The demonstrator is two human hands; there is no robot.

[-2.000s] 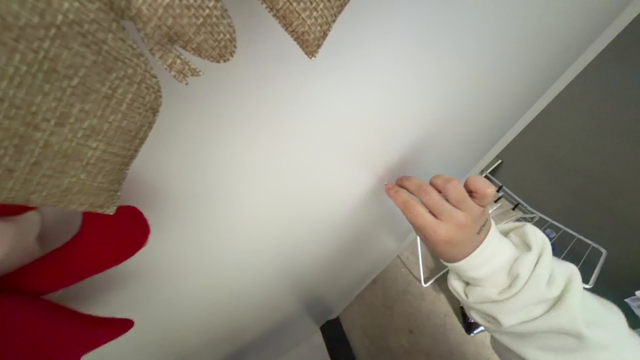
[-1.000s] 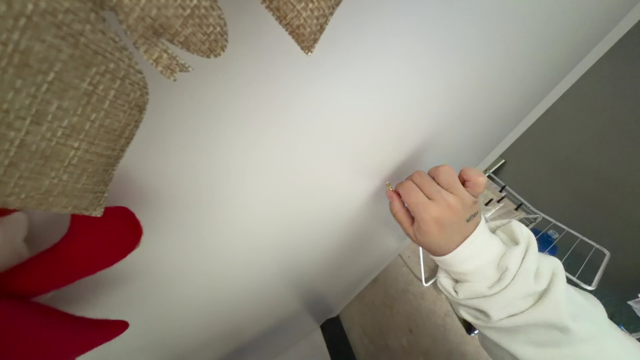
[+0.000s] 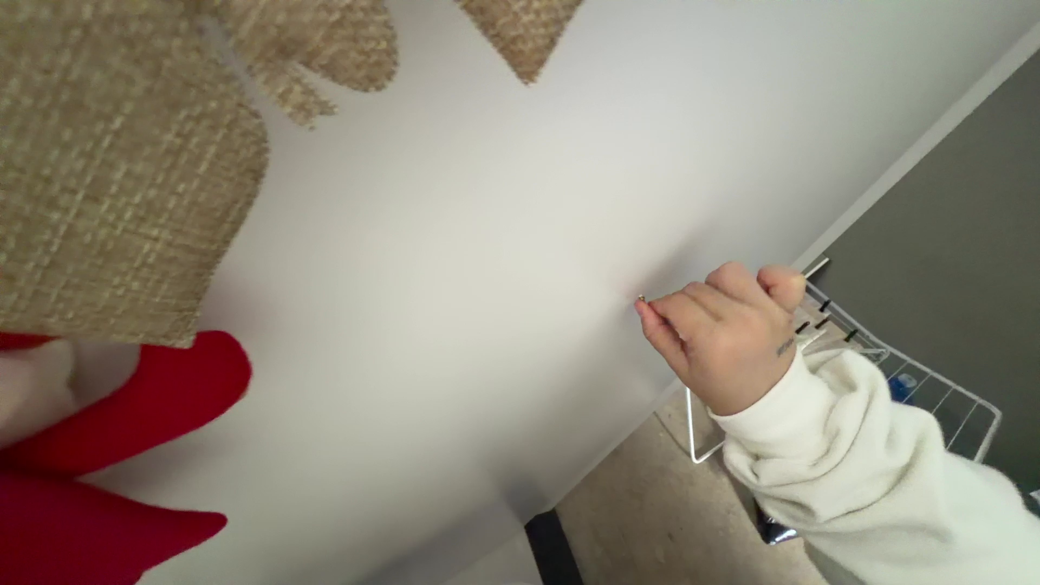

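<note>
My right hand (image 3: 723,333), in a cream sleeve, pinches a tiny metallic pin or tack (image 3: 641,299) between thumb and index finger, close to the white wall (image 3: 455,268). Whether its tip touches the wall cannot be told. Woven burlap pieces (image 3: 122,179) fill the upper left, with a pointed end (image 3: 528,41) at the top. Below them is red fabric (image 3: 187,382) with rounded and pointed ends. Between burlap and red fabric shows a pale, skin-like shape (image 3: 41,390), possibly part of my left hand; its fingers and hold are hidden.
Behind my right sleeve stands a white wire drying rack (image 3: 934,390) with dark clips and a blue item (image 3: 902,387) beyond. A dark grey wall (image 3: 942,219) rises at the right. Below are a beige floor (image 3: 650,504) and a black strip (image 3: 552,548) beside the white wall.
The fingers of my right hand have curled closer around the tiny pin, which shows more plainly than two seconds ago. The burlap and red fabric have hardly moved.
</note>
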